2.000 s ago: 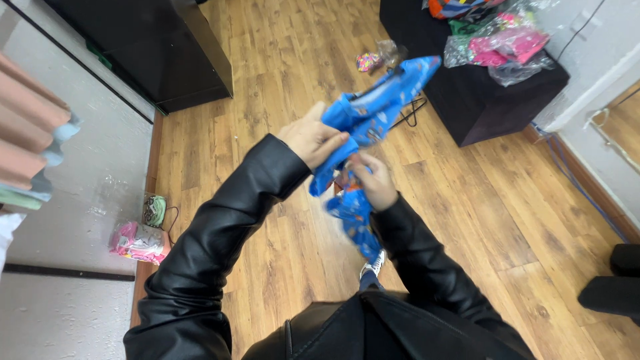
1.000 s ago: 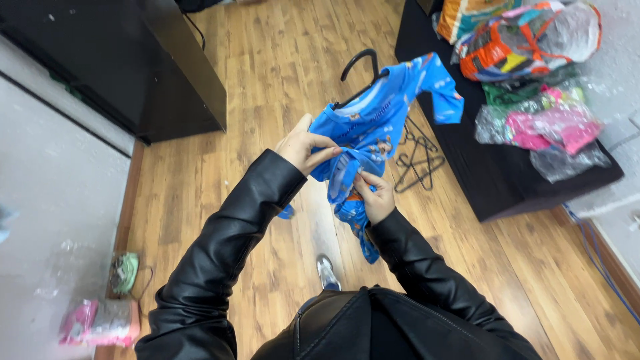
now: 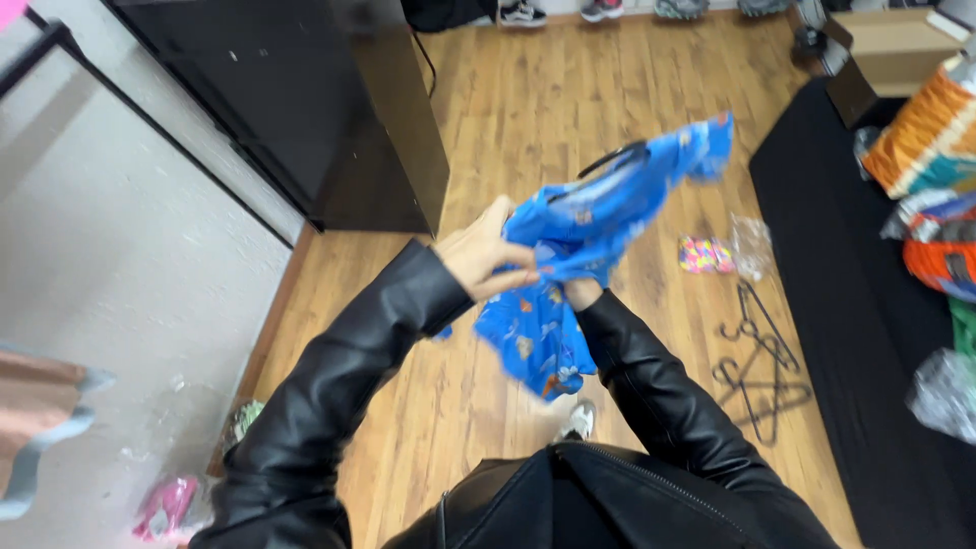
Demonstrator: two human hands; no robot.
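Observation:
A blue printed garment hangs between my hands, blurred in places, with one sleeve stretched out to the upper right. The hook of a black clothes hanger sticks out at its neckline. My left hand grips the fabric from the left side, thumb and fingers pinching it near the middle. My right hand is at the cloth's lower right, its fingers mostly hidden under the folds, seemingly holding it from inside or behind.
Black hangers, a colourful packet and clear plastic lie on the wooden floor at right. A black-covered table bears bags and an open cardboard box. A dark cabinet stands upper left; a pink package lies lower left.
The view has shifted, now showing shoes along the far wall. Both hands still hold the blue garment, whose folds and sleeve have shifted between them.

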